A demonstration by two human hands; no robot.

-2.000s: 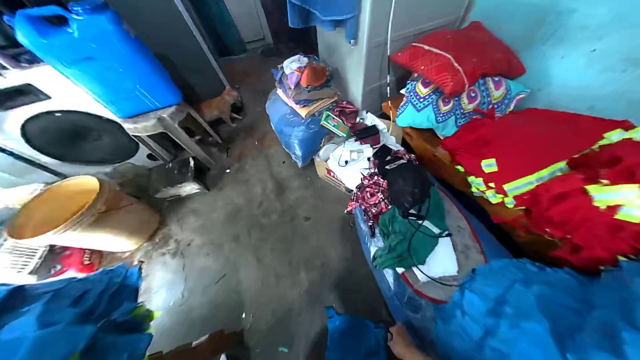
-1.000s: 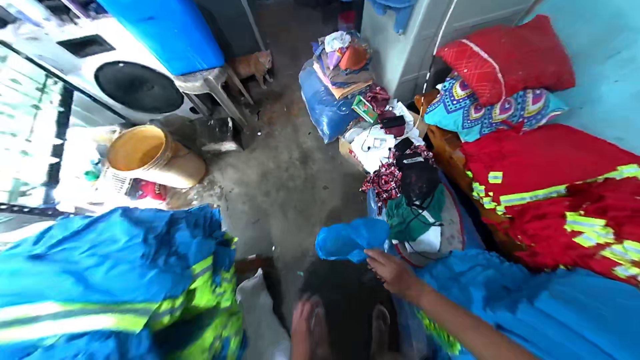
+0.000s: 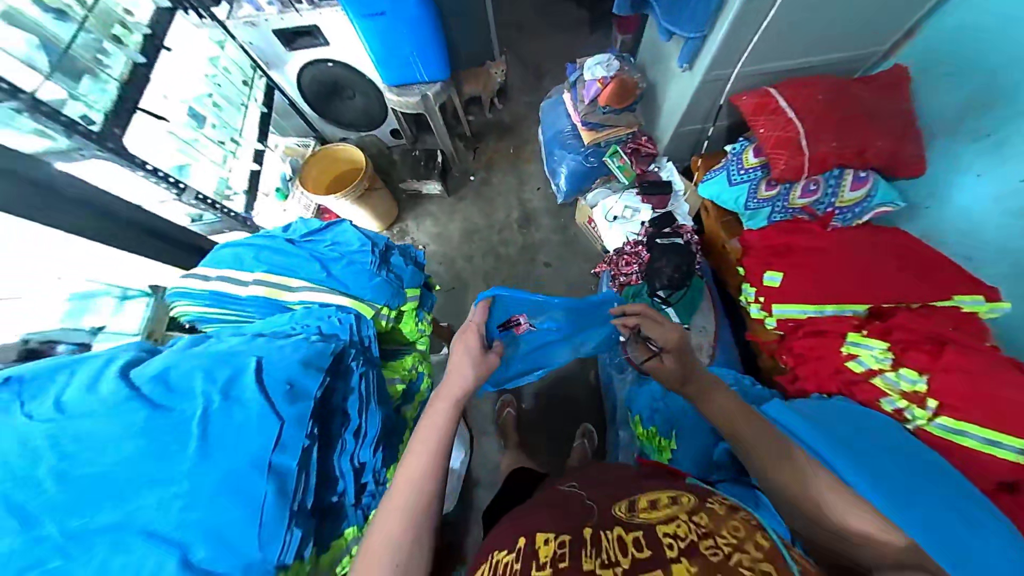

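Observation:
Between my hands, at the middle of the view, a translucent blue plastic bag (image 3: 560,332) is spread out. My left hand (image 3: 474,352) grips its left edge, with the thumb in front. The fingertips of my right hand (image 3: 652,340) pinch its upper right corner; a small dark metal tool, possibly thread snips, hangs at those fingers. Small pink and black items (image 3: 517,324) show at the bag's left part; whether they lie inside or on it I cannot tell.
Stacked blue garments (image 3: 312,280) with reflective strips stand at left, red ones (image 3: 864,272) at right. Mixed clothes (image 3: 640,216) lie right of the concrete floor (image 3: 512,232). Farther off are a yellowish bucket (image 3: 348,188), a plastic stool (image 3: 428,100), a loudspeaker (image 3: 340,92) and a cat (image 3: 482,84).
One second ago only my right hand held the bag, bunched near the clothes pile. Now my left hand has come up and holds it too, and the bag is spread wide.

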